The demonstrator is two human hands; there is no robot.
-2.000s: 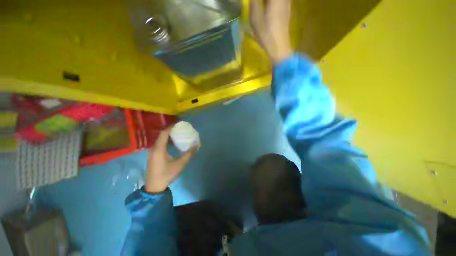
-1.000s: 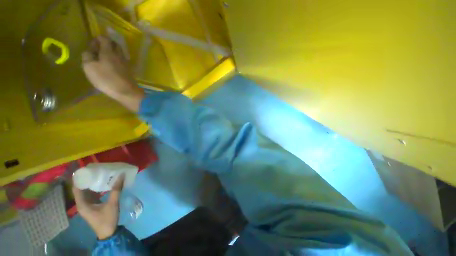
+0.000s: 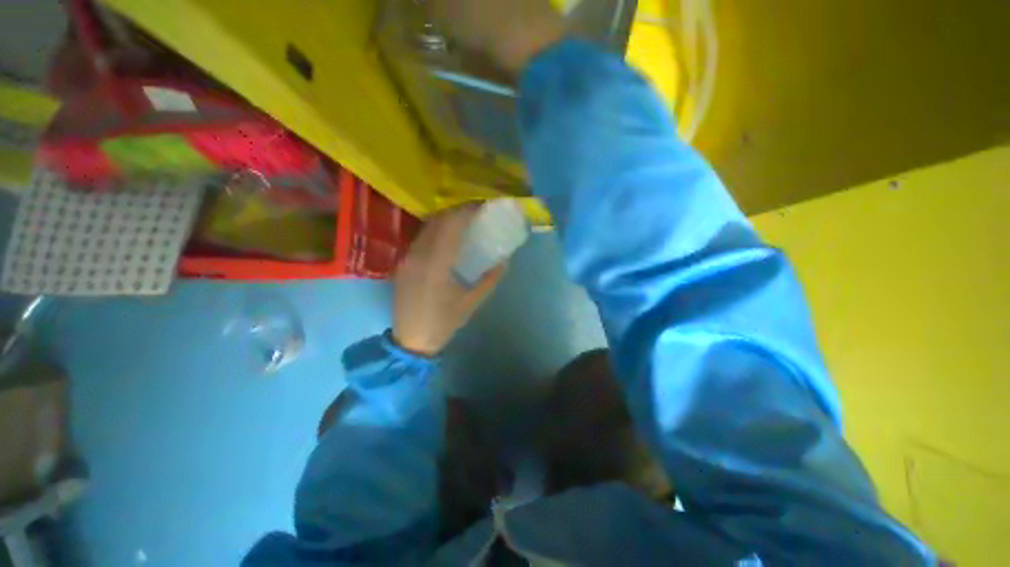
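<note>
My left hand (image 3: 434, 279) holds the small white bottle (image 3: 493, 238) over the floor just outside the yellow cabinet's edge. My right hand (image 3: 498, 24) is at the top of the frame, over the metal can (image 3: 478, 116) in the cabinet. It is blurred and its fingers are cut off or hidden, so its grip cannot be told. The can's threaded neck (image 3: 432, 42) shows left of that hand. A pale hose (image 3: 700, 66) lies in the cabinet, right of the can.
The yellow cabinet door (image 3: 908, 288) fills the right side. On the left are a red crate (image 3: 346, 227), a red and green bundle (image 3: 166, 155) and a pale perforated tray (image 3: 100, 238). A clear plastic item (image 3: 271, 336) lies on the blue floor (image 3: 188, 421).
The view has shifted, with the can nearer the centre. My left hand has brought the bottle close to the cabinet's edge. My right hand is now over the can instead of beside it.
</note>
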